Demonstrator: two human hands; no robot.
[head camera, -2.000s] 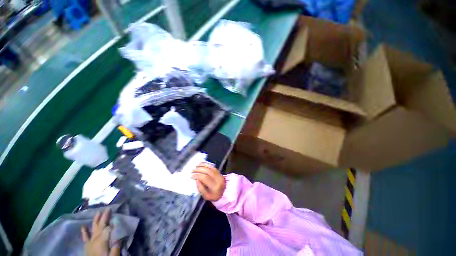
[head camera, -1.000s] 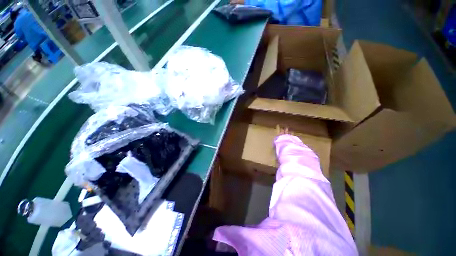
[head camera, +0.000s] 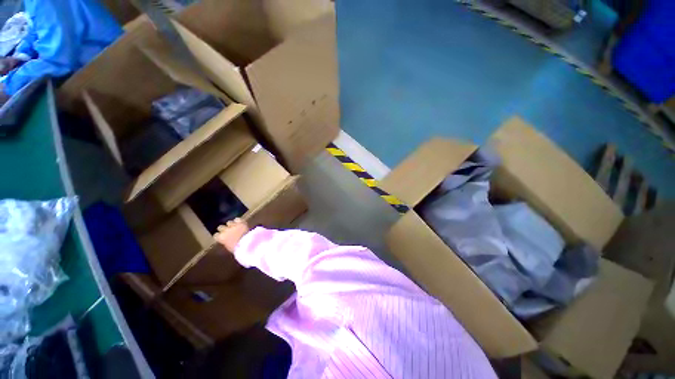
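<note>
My right hand (head camera: 232, 234), bare below a pink striped sleeve, has its fingers over the edge of a carton flap (head camera: 263, 209). The flap belongs to an open cardboard carton (head camera: 255, 174) beside the bench. Dark contents (head camera: 215, 203) show inside; what they are cannot be told. My left hand is not in view.
Behind stand a carton with a shiny dark bag (head camera: 185, 111) and a tall open carton (head camera: 296, 104). Right is a carton of grey bags (head camera: 485, 237). Clear bags (head camera: 29, 259) lie on the green bench (head camera: 26, 163). A person in blue (head camera: 70, 37) is upper left.
The view has swung right, bringing the carton of grey bags into sight. The near carton's flaps now stand up and my right hand holds one. My left hand has left the picture since the oldest frame.
</note>
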